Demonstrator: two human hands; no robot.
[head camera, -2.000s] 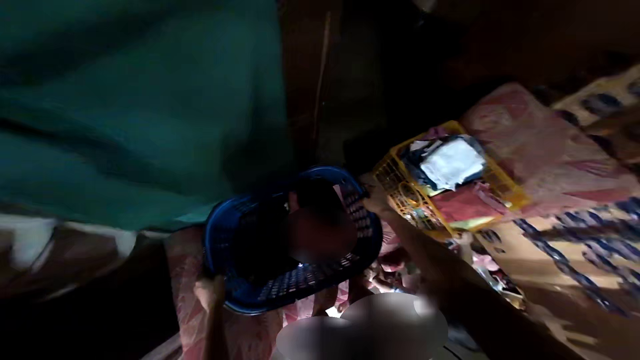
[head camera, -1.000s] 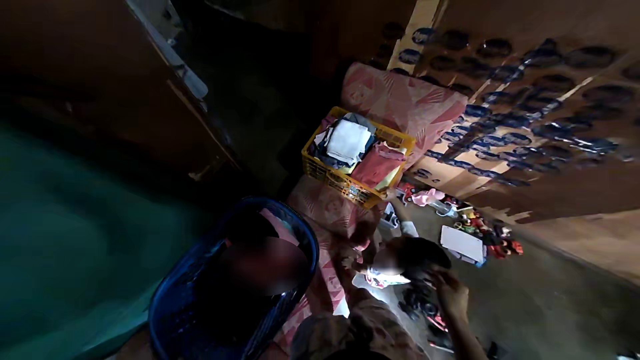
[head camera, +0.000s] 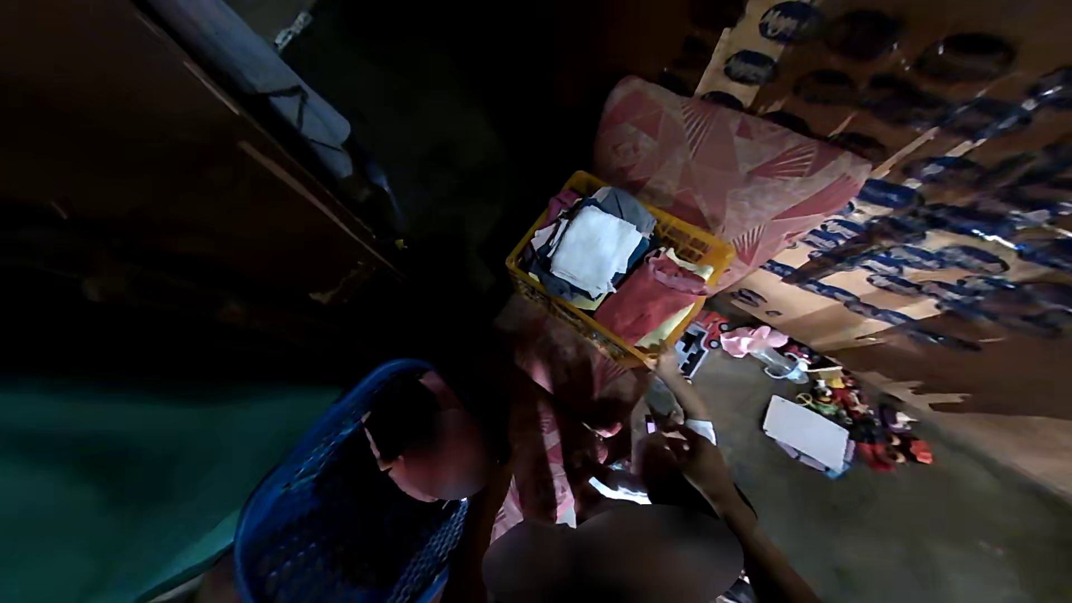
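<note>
A blue plastic laundry basket (head camera: 289, 486) stands tilted at lower left, with dark and reddish cloth inside, partly behind a blurred area. Only a patch of skin shows at its lower left edge; my left hand is not visible. My right hand (head camera: 691, 452) is raised at lower centre right, away from the blue basket, fingers bent; whether it holds anything is unclear. Above it, a yellow plastic crate (head camera: 578, 322) holds a folded white cloth (head camera: 596, 249), a red garment (head camera: 649, 297) and dark and yellowish cloths. Another person's small hand (head camera: 667, 366) touches the crate's near corner.
The crate rests on a pink patterned mattress (head camera: 720, 159). Other people are close by at bottom centre, partly in shadow. On the concrete floor (head camera: 888, 544) at right lie a white board (head camera: 806, 431) and several toys. A printed panel wall (head camera: 904, 318) and a green sheet (head camera: 109, 486) flank the scene.
My right hand has let go of the blue basket's rim, where it was two seconds ago, and moved away to the right. The view has swung toward the crate and floor.
</note>
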